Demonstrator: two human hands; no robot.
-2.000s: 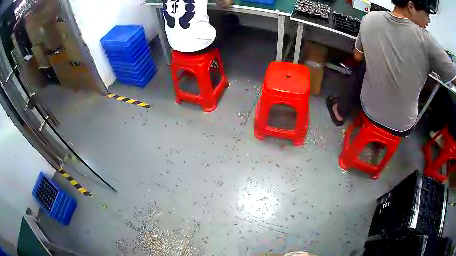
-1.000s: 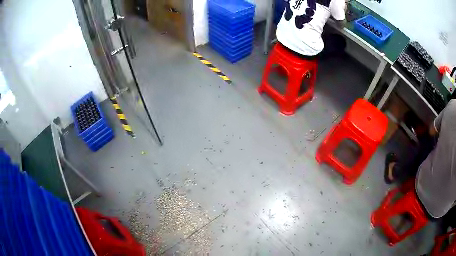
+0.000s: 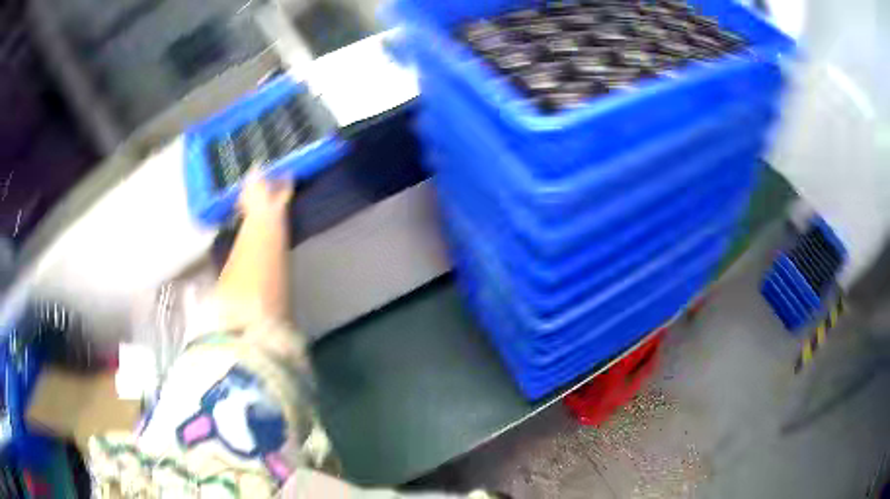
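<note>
My left hand (image 3: 265, 195), bare and blurred, is at the near edge of a shallow blue tray (image 3: 200, 185) and appears to grip its rim. The tray holds dark parts in rows and is over the top of the long grey-white machine (image 3: 371, 249) with a dark band. My patterned light sleeve and shirt show at the lower left. My right hand is not in view; a blurred strip of skin shows at the bottom edge.
A tall stack of blue trays (image 3: 586, 224) stands on the green bench (image 3: 400, 385), with dark parts in the top one. A red stool (image 3: 620, 385) is behind the bench edge. Small blue trays (image 3: 795, 292) sit on the floor at right. A brown carton (image 3: 83, 400) is at lower left.
The view has swung from the room floor to the bench and machine. The tall tray stack has moved from the left edge to the centre. My left arm and the tray have come into view.
</note>
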